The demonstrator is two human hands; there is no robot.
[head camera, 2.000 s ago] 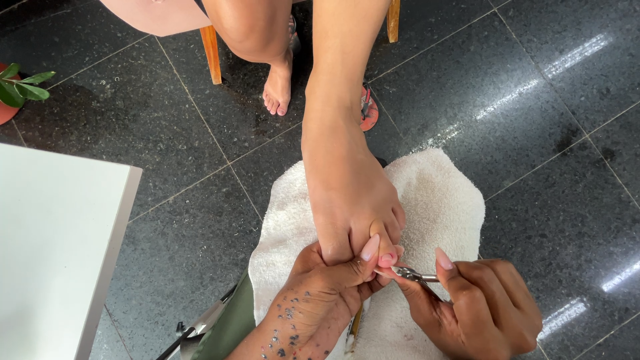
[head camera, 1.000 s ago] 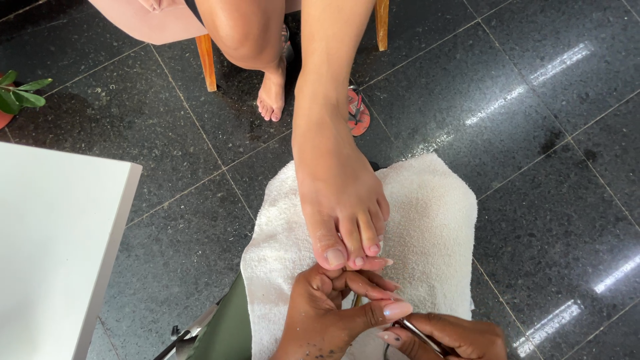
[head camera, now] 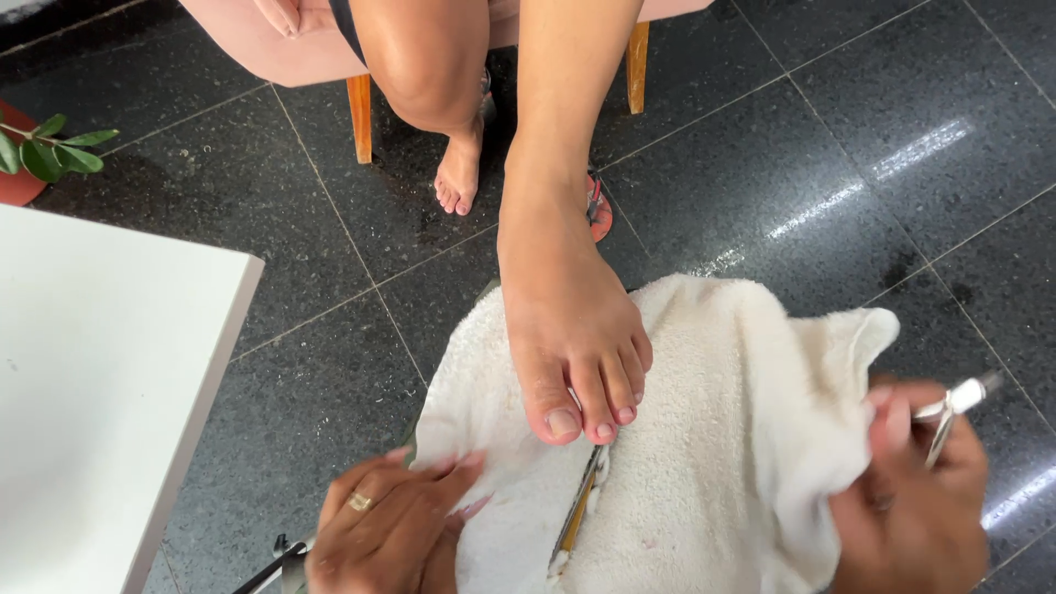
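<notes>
A white terry towel [head camera: 693, 437] lies under another person's outstretched bare foot [head camera: 569, 330], whose toes point toward me. My left hand [head camera: 396, 520], with a ring on one finger, grips the towel's left edge. At the right, my blurred right hand [head camera: 916, 487] pinches the raised right edge of the towel and also holds a metal tool [head camera: 949, 408], probably the nippers, with its end sticking out past the fingers. A thin implement with a yellowish part [head camera: 577, 507] lies in a fold of the towel below the toes, with white bits beside it.
A white tabletop [head camera: 115, 363] juts in at the left, near a potted plant [head camera: 58, 153]. The person sits on a pink chair [head camera: 280, 58] with wooden legs; their other foot [head camera: 459, 175] is on the dark tiled floor [head camera: 313, 412] near a red sandal [head camera: 600, 210].
Both my hands have left the toes and moved apart to the towel's sides. The towel's right side is now lifted, and the implement in its fold shows more fully.
</notes>
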